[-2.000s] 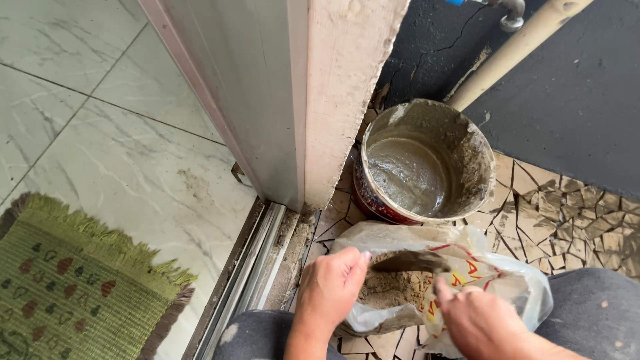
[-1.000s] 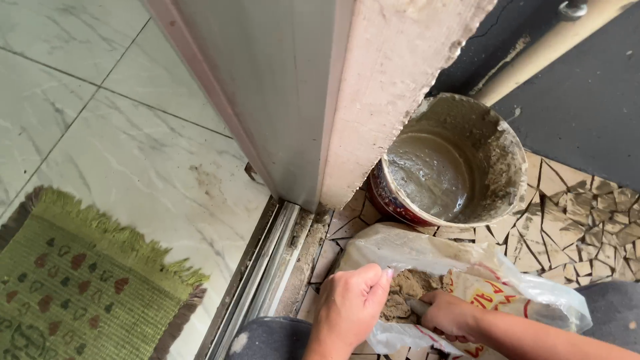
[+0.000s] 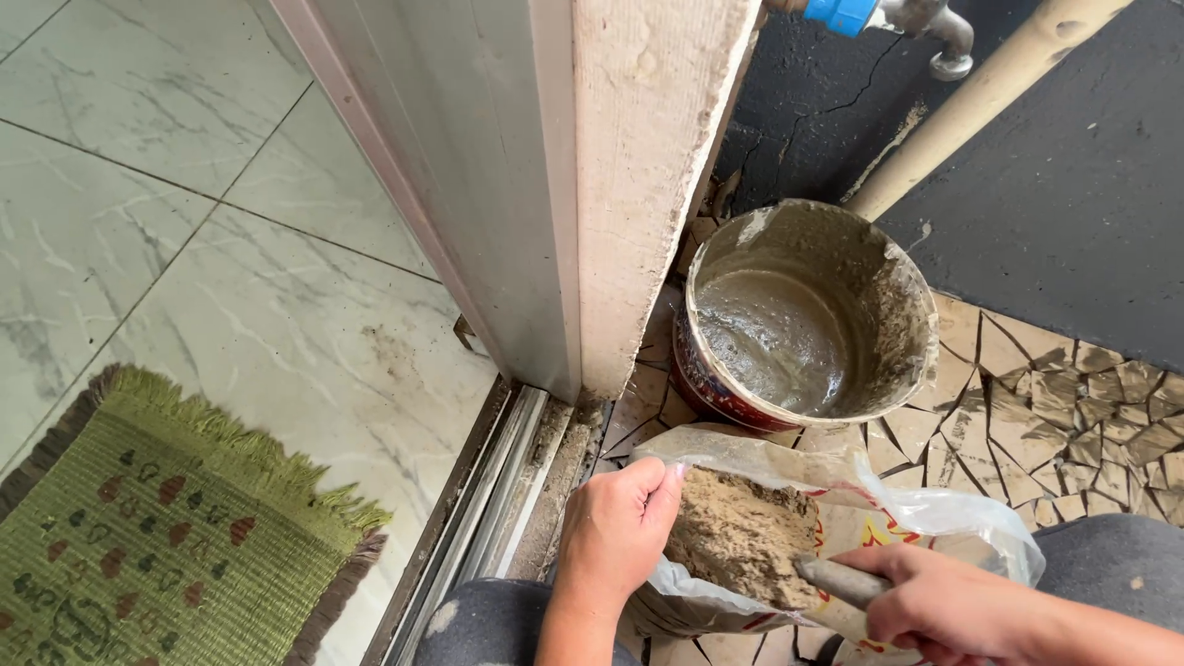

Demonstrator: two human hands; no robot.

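My left hand (image 3: pixel 624 527) grips the rim of a plastic bag (image 3: pixel 943 518) that holds brown sandy powder (image 3: pixel 740 541). In my right hand (image 3: pixel 934 592) is the handle of a tool (image 3: pixel 842 581), which points left over the powder; its working end is hidden, apparently in the powder. Just beyond the bag stands a bucket (image 3: pixel 805 314) with wet grey mortar (image 3: pixel 777 342) in its bottom and dried mortar on its walls.
A door frame (image 3: pixel 462 166) and a wall end rise left of the bucket, above a metal sliding-door track (image 3: pixel 495 490). A green fringed mat (image 3: pixel 176 527) lies on the marble-look tiles. Behind the bucket are a pipe (image 3: pixel 980 111) and a tap (image 3: pixel 948 42). Broken-tile paving (image 3: pixel 1008 416) extends right.
Two seconds ago a wide dark blade showed over the bag; now it is out of sight at the powder. My left hand still holds the bag's edge.
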